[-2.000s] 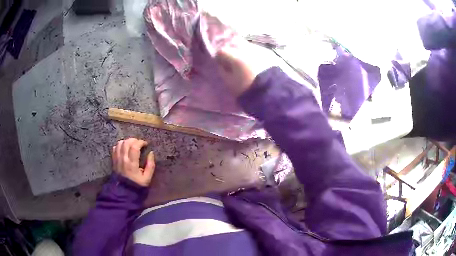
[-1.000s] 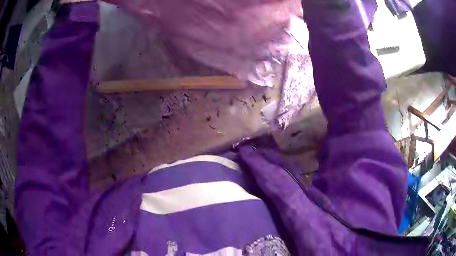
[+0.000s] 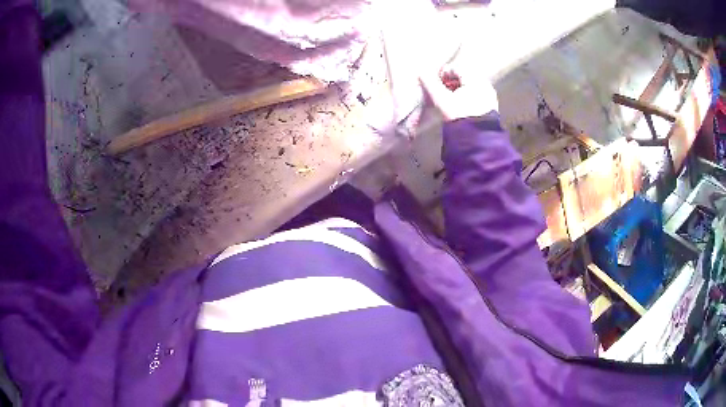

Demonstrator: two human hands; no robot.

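The pink mottled fabric (image 3: 271, 32) lies across the top of the view, partly cut off by the edge and washed out by glare. The wooden ruler (image 3: 215, 111) lies on the stained, thread-littered table cover (image 3: 263, 167), its right end next to the fabric's lower edge. My right hand (image 3: 462, 91) is at the table's near right edge, overexposed, with its fingers bent; whether it holds anything cannot be told. My left hand is out of the picture; only its purple sleeve shows along the left edge.
Wooden stools or frames (image 3: 653, 111) stand on the floor at the right. A blue plastic crate (image 3: 629, 246) and cluttered boxes lie at the lower right. A dark shape, partly cut off, is at the top right corner.
My right hand has come back from beyond the top edge to the table's near right side. My left arm has shifted further left. The view has turned right, showing more of the floor.
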